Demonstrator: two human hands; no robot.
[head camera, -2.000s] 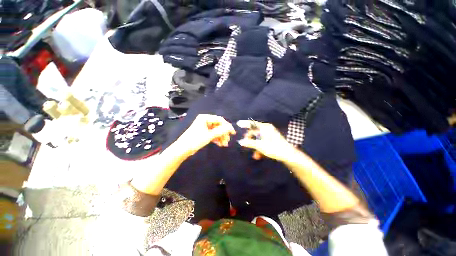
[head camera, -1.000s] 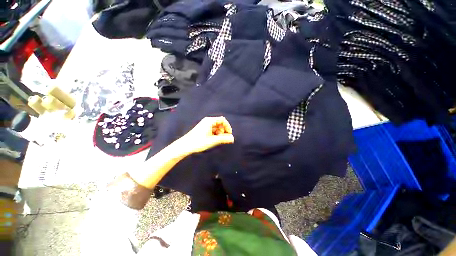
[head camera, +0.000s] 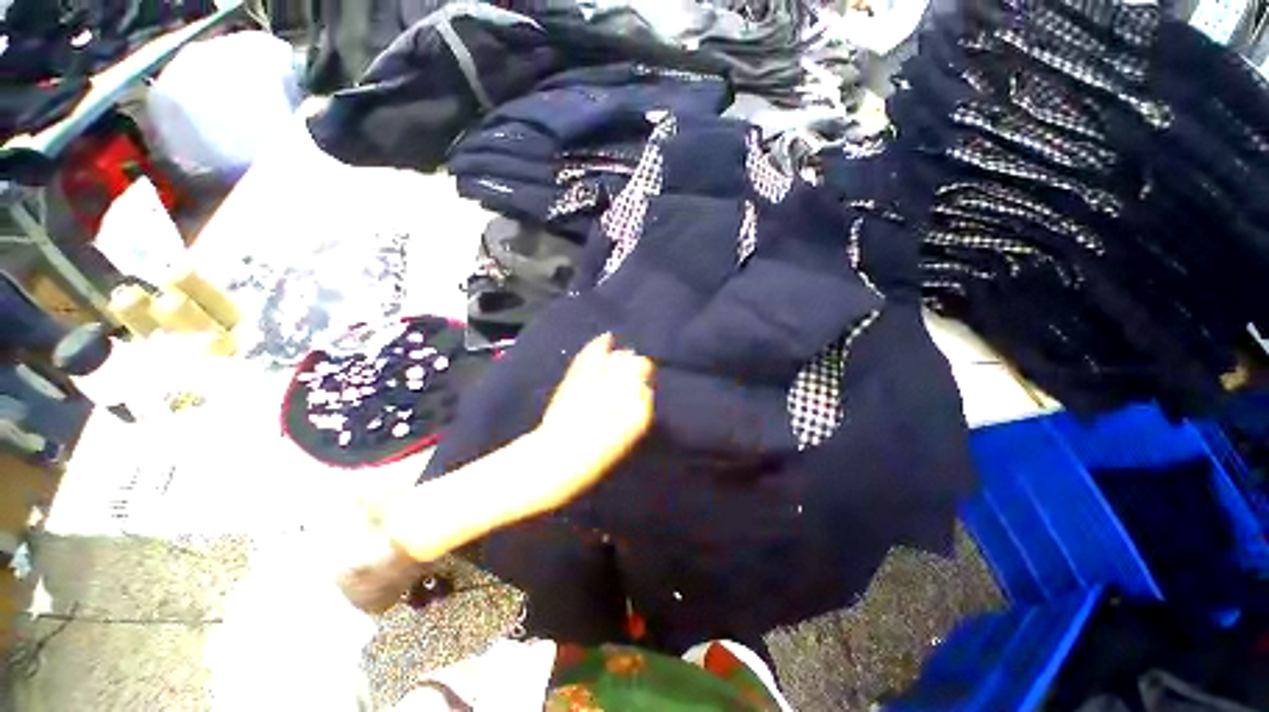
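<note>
A navy garment (head camera: 724, 313) with black-and-white checked trim (head camera: 818, 397) lies spread over the white table, and its near edge hangs towards my lap. A tiny pale dot shows near its lower edge. My left hand (head camera: 601, 397) is on or just above the garment's left middle, fingers curled together. Its back hides the fingertips, so I cannot tell whether it pinches cloth or a small piece. My right hand is not in view. No needle or thread can be made out.
Left of the garment is a black, red-rimmed pad (head camera: 369, 390) with pale pieces, beside a speckled clear bag (head camera: 313, 299). Beige cones (head camera: 174, 313) stand further left. Stacked navy garments (head camera: 1030, 167) lie behind right, above blue crates (head camera: 1065, 515). Grey cloth (head camera: 522, 278) lies behind the pad.
My right hand was over the garment two seconds ago and has left the picture. My left hand has turned, so its orange-tinted inner side no longer shows. The camera view has shifted slightly.
</note>
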